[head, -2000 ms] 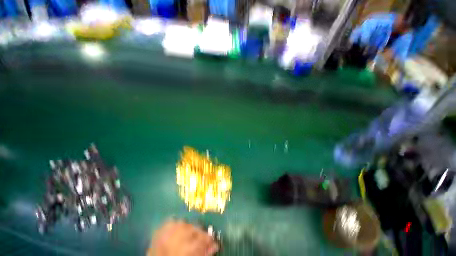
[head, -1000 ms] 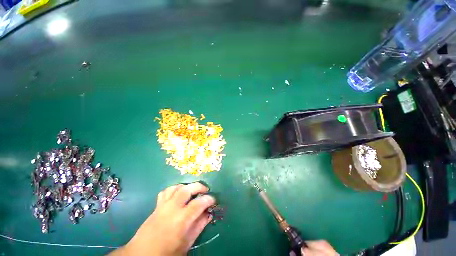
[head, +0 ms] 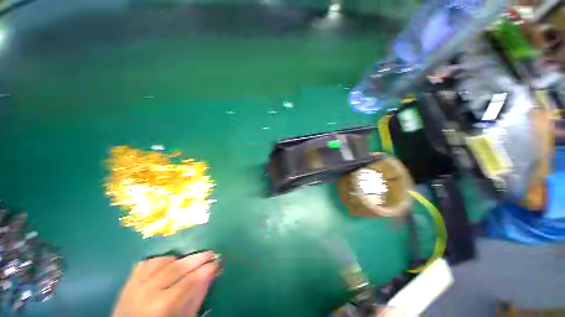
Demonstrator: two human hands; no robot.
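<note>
The frame is blurred. My left hand (head: 164,286) is at the bottom, just below the orange-yellow heap of small parts (head: 161,193), fingers together and curled. A small glint shows at its fingertips, too blurred to tell what it is. My right hand (head: 385,311) is mostly cut off by the bottom edge, at the dark handle of the soldering iron. The iron's barrel (head: 352,275) points up and left, its tip smeared by blur. The pile of dark parts with silvery glints (head: 26,266) is cut off at the left edge.
A long black bin (head: 313,162) with a green dot lies right of the heap, beside a round brown pot (head: 396,179) with silvery bits. Behind are a clear bluish bottle (head: 396,71) and black station (head: 421,142). A yellow-green cord (head: 438,226) curves past a white strip (head: 422,291).
The view has swung to the right, so the heap, the dark pile, the bin and my left hand sit further left in the picture. More of the area beyond the station shows.
</note>
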